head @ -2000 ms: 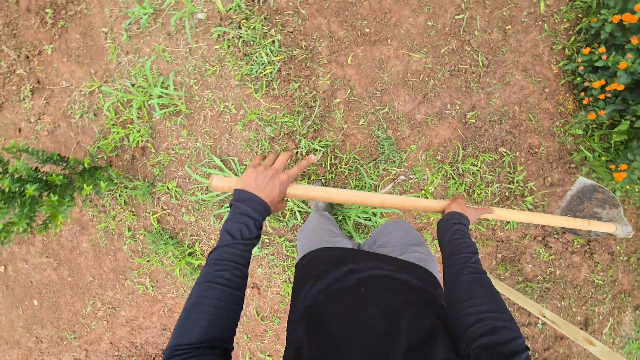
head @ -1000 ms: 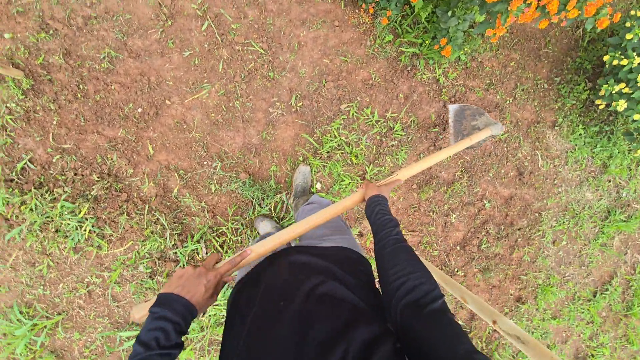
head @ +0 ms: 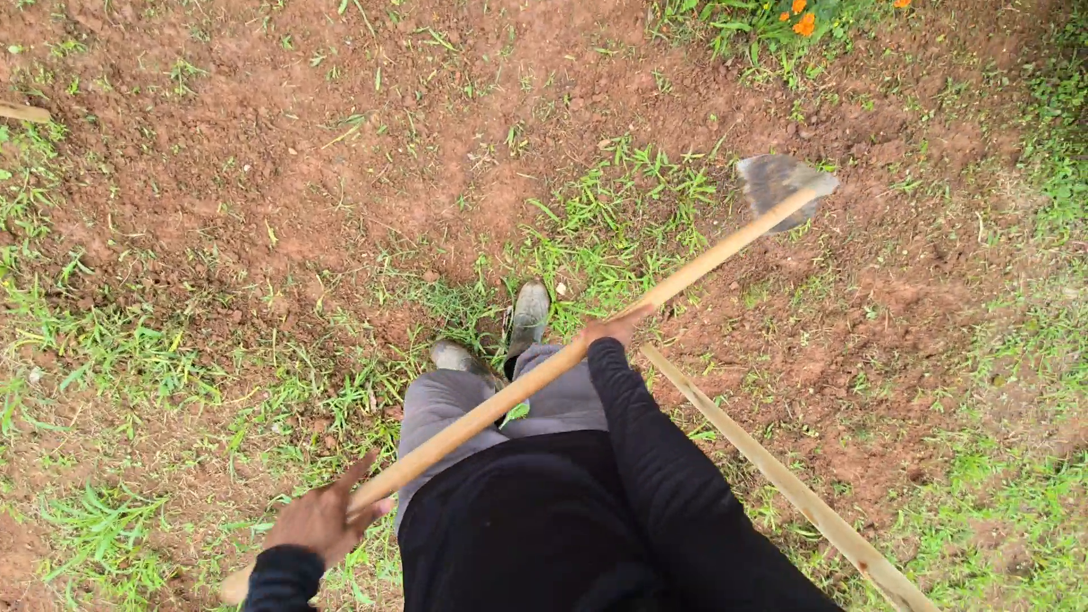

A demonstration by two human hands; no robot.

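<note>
A hoe with a long wooden handle (head: 476,418) runs diagonally across my body, from the lower left to the upper right. My left hand (head: 321,514) is at the handle near its butt end, thumb and a finger extended beside the wood. Farther up, my right hand (head: 619,327) is wrapped around the handle. The worn metal hoe blade (head: 775,191) is at the upper right, over or on reddish soil beside a patch of grass (head: 629,212); whether it touches the soil cannot be told.
My boots (head: 529,314) stand on soil and grass just in front of me. A wooden pole (head: 790,484) slants to the lower right. Orange flowers (head: 803,24) grow at the top right, and the end of another piece of wood (head: 24,112) shows at the left edge.
Two seconds ago the hoe lay nearly level across the view; now it slants, blade end up. The view has shifted, and fewer orange flowers show than one second ago.
</note>
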